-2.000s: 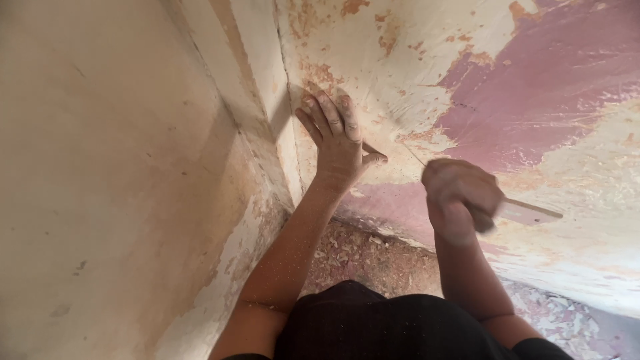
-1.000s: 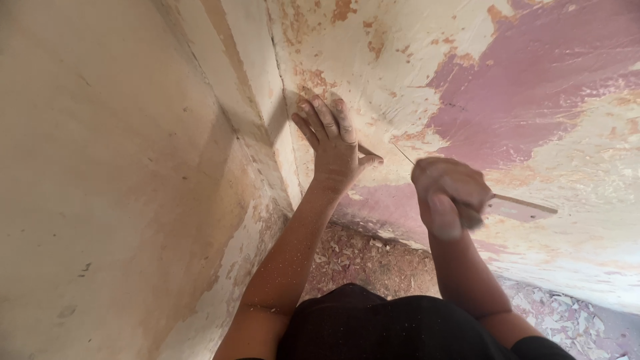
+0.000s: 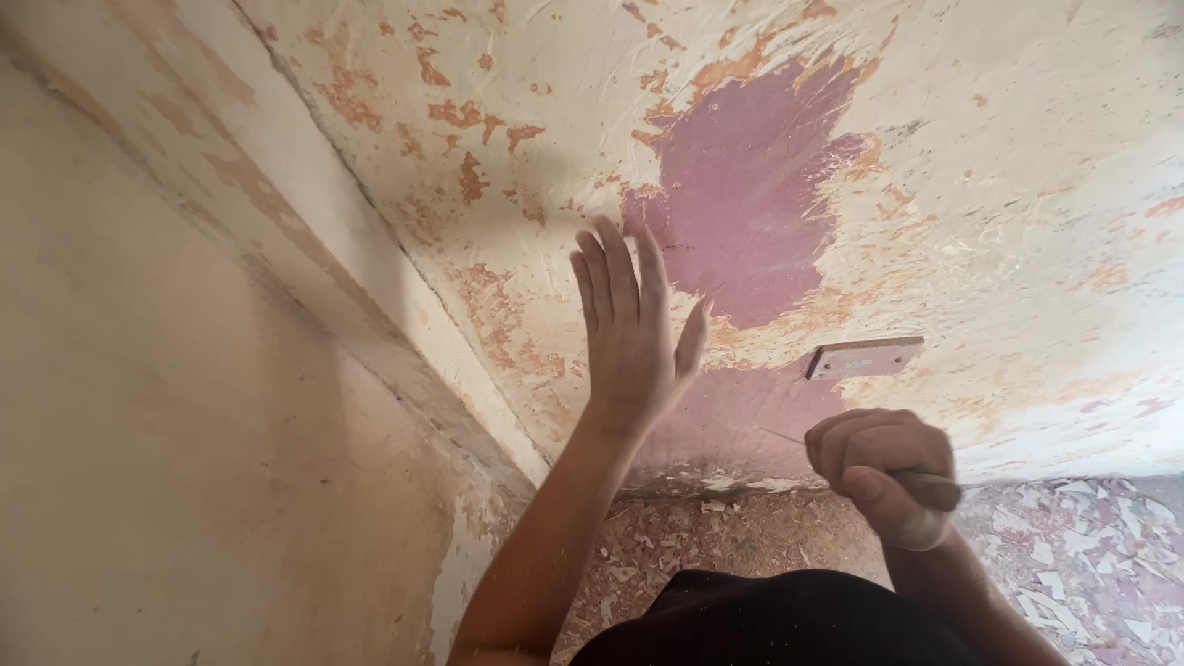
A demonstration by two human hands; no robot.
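My left hand (image 3: pixel 634 319) is raised with its fingers spread in front of the wall, beside a purple patch; whether it touches the surface I cannot tell. It holds nothing. Lower right, my right hand (image 3: pixel 883 476) is closed around the handle of a scraper (image 3: pixel 932 490), whose thin blade points left, away from the fist. Peeling cream and orange paint (image 3: pixel 499 176) surrounds the purple patch (image 3: pixel 740 203) on the wall. The blade's edge is seen side-on, below the lower purple area.
A wall plate (image 3: pixel 865 358) with two screws sits just above my right hand. A boxed ledge (image 3: pixel 370 277) runs diagonally along the left wall (image 3: pixel 166 416). Paint flakes (image 3: pixel 1082 555) litter the floor at the wall's base.
The view has shifted a lot. My right hand with the scraper has moved away from the wall area beside my left hand, uncovering the wall plate. My left hand has left its place near the ledge.
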